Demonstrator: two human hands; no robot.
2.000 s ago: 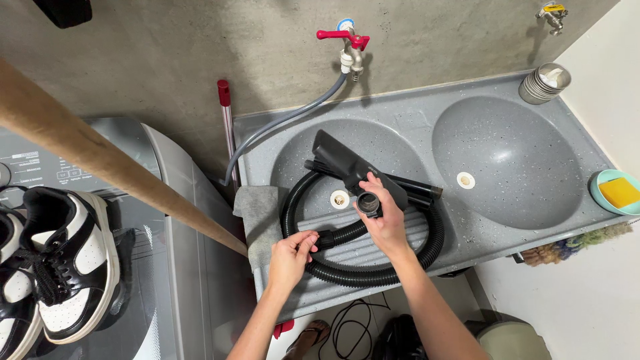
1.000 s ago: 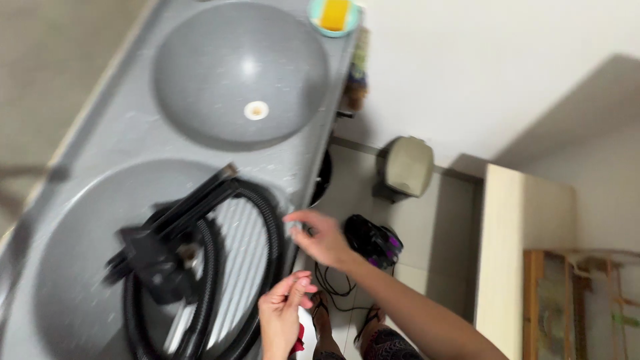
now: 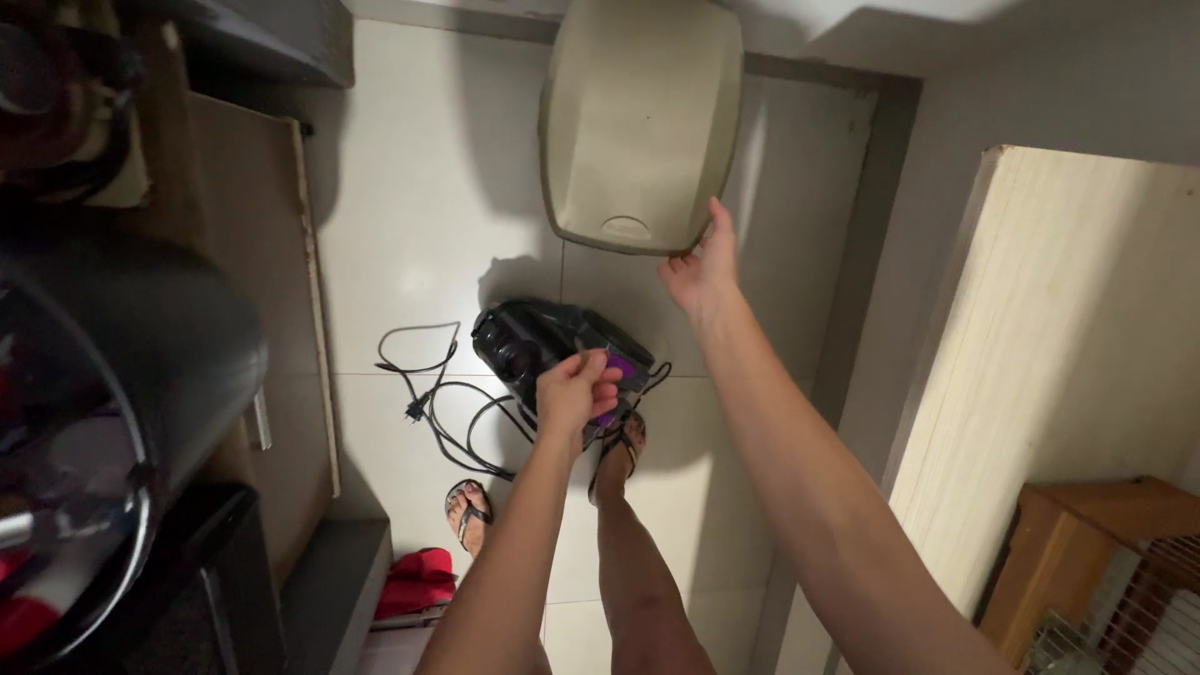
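My right hand (image 3: pixel 701 272) touches the lower right edge of the beige lid of a bin (image 3: pixel 647 122), its thumb on top and fingers at the rim. The lid looks closed over the bin. Above a black and purple vacuum cleaner body (image 3: pixel 525 352) on the tiled floor is my left hand (image 3: pixel 577 389), fingers loosely curled and holding nothing that I can see. A black power cord with its plug (image 3: pixel 419 406) lies in loops to the left of the vacuum cleaner.
My feet in flip-flops (image 3: pixel 469 506) stand just below the vacuum cleaner. A cabinet door (image 3: pixel 253 281) and a dark container (image 3: pixel 187 337) are at the left, with a red cloth (image 3: pixel 417 581) low down. A pale wooden panel (image 3: pixel 1041 328) and a wooden piece of furniture (image 3: pixel 1087 534) stand at the right.
Both hands have left the black hose and nozzle, which lay in the sink. My right hand is now at the bin's lid. The view has swung from the sink down to the floor.
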